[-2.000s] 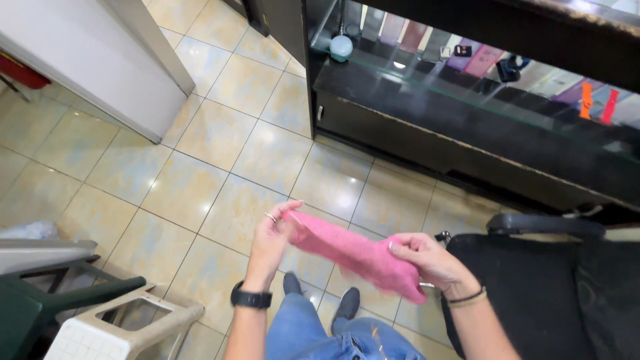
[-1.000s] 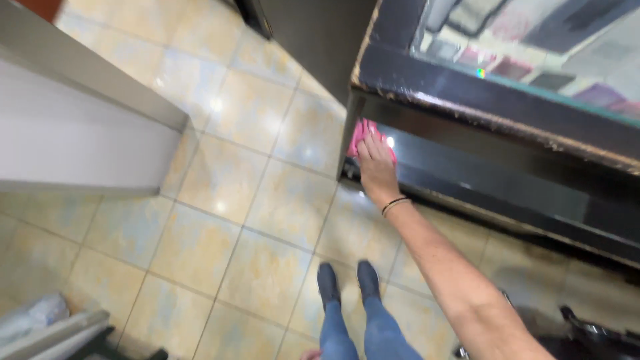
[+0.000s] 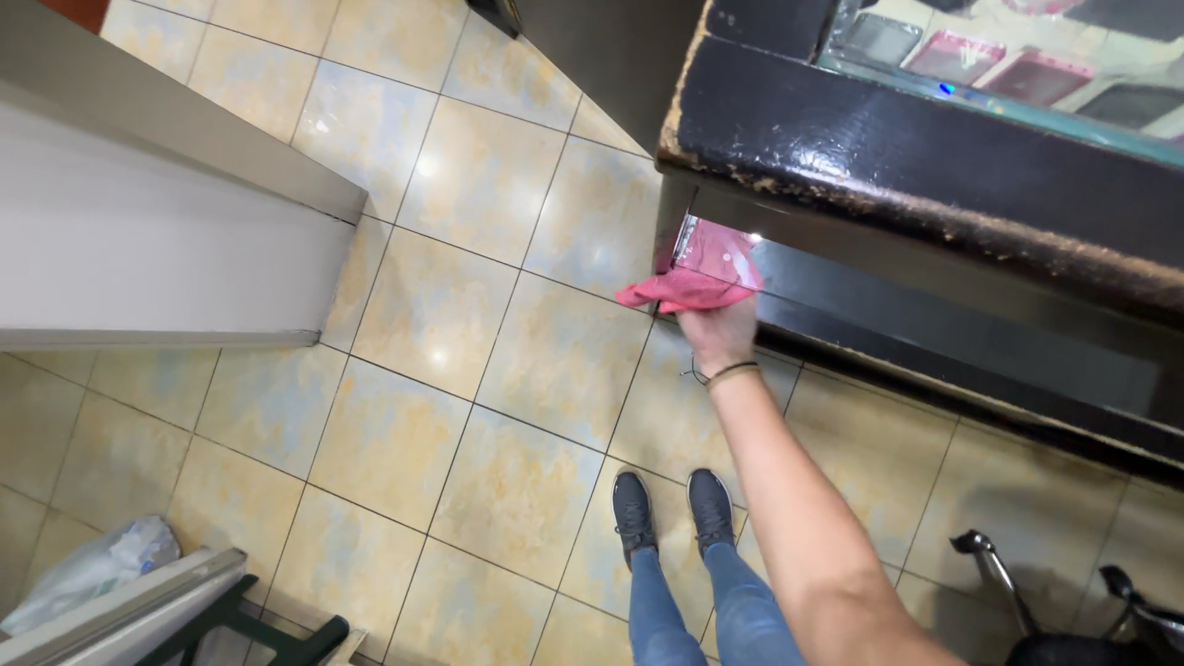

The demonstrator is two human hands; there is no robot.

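My right hand (image 3: 721, 331) reaches to the front of a black display counter and holds a pink cloth (image 3: 698, 289). The cloth lies against the left end of the counter's glass pane (image 3: 851, 301), below the worn black top edge (image 3: 879, 208). Part of the cloth hangs out to the left of the hand, and its pink colour shows in the glass. The fingers are mostly hidden by the cloth. My left hand is out of view.
Phone cases (image 3: 1036, 76) lie under the glass top of the counter. A grey-white partition (image 3: 166, 222) stands at the left. Plastic stools (image 3: 231, 620) and a plastic bag (image 3: 102, 564) are at the lower left. Metal chair legs (image 3: 999, 573) show at the lower right.
Two seconds ago both hands held the pink cloth over the floor. The right hand has since taken it to the counter's front, and the left hand has left the view. The view has shifted.
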